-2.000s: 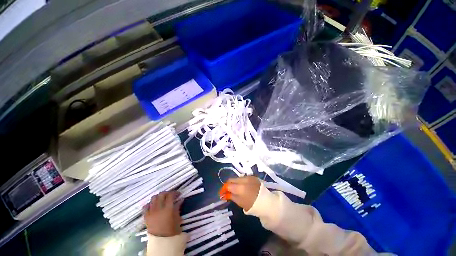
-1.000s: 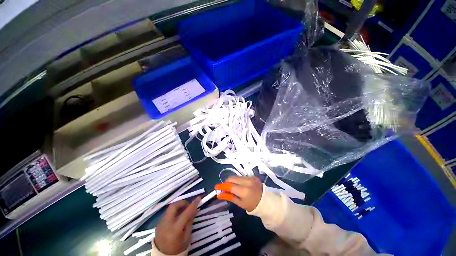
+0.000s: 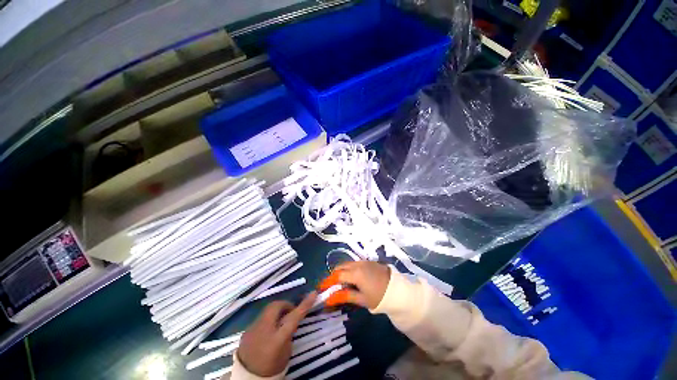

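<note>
My right hand [image 3: 359, 286], with orange finger cots on its fingertips, holds the end of a slim white sleeve [image 3: 327, 293]. My left hand [image 3: 270, 338] meets it from the lower left, its fingers on the same sleeve; most of the sleeve is hidden by the fingers. A big stack of white sleeves [image 3: 215, 256] lies to the left. A smaller row of banded sleeves [image 3: 324, 347] lies beside and partly under my left hand. A curly tangle of white tape strips [image 3: 338, 189] lies behind my right hand, with a thin loop near the fingers.
A crumpled clear plastic bag [image 3: 475, 163] with dark contents lies at right. Behind are a small blue tray [image 3: 260, 133] and a large blue bin [image 3: 364, 85]. A lower blue bin [image 3: 594, 289] holds short white and black pieces. A beige parts tray [image 3: 141, 193] and digital scale [image 3: 44, 271] are at left.
My left hand has moved from the edge of the sleeve stack down and right to my right hand. A sleeve is now between both hands. My right hand has barely moved.
</note>
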